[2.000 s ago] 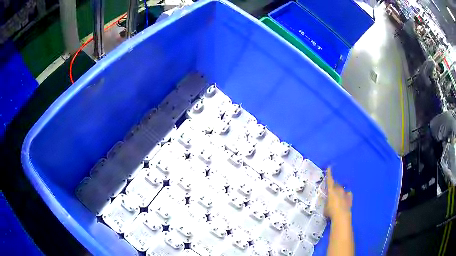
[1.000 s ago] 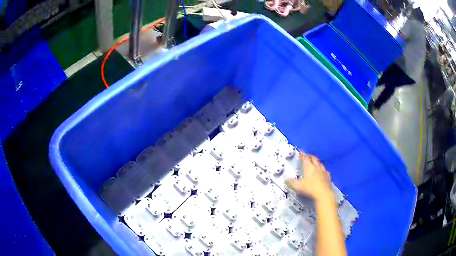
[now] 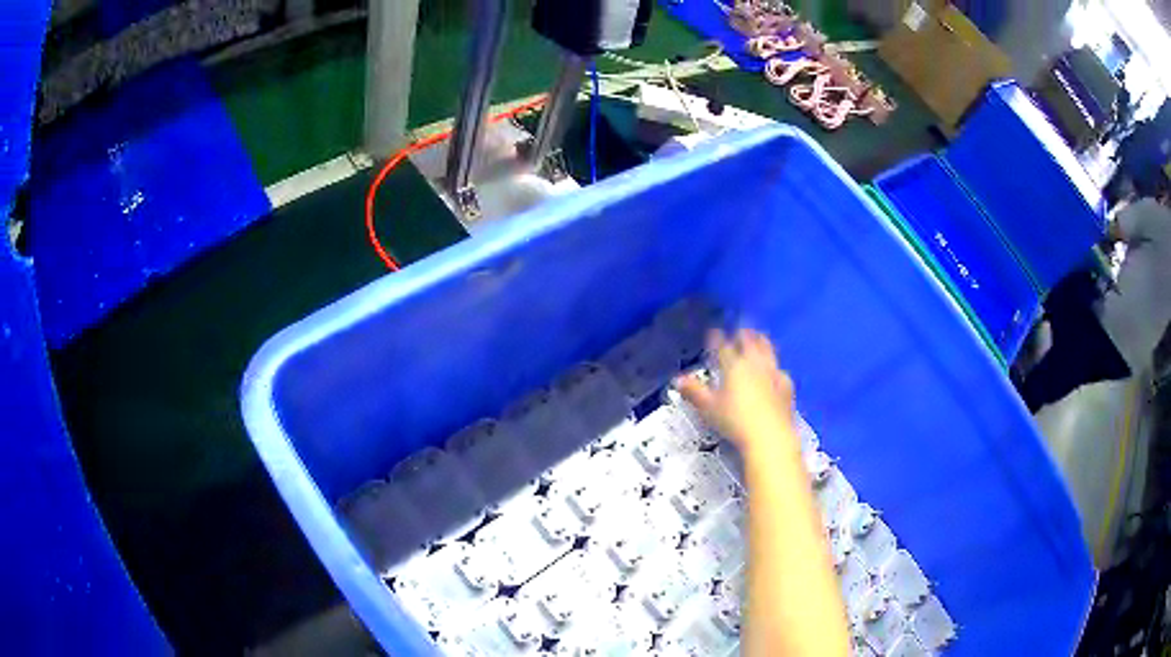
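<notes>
A deep blue plastic tote (image 3: 514, 272) stands in front of me, with a layer of white outlet adapters (image 3: 625, 554) in tight rows at its bottom. The row along the left wall lies in shade and looks grey. My right hand (image 3: 745, 392) reaches into the tote and is over the adapters near the far corner, fingers spread. Its fingertips are blurred, and I cannot tell whether they touch a piece. My left hand is not in view.
An orange-red hose (image 3: 374, 205) curves on the green bench behind the tote, beside metal posts. A blue sheet (image 3: 141, 193) lies at the left. Pink cords (image 3: 822, 87) and a carton (image 3: 946, 58) are at the back. A green-rimmed tote (image 3: 957, 257) stands at the right.
My right hand has moved from the tote's right side along the adapters to the far corner. The view has shifted, so the tote sits lower and further right and more bench shows.
</notes>
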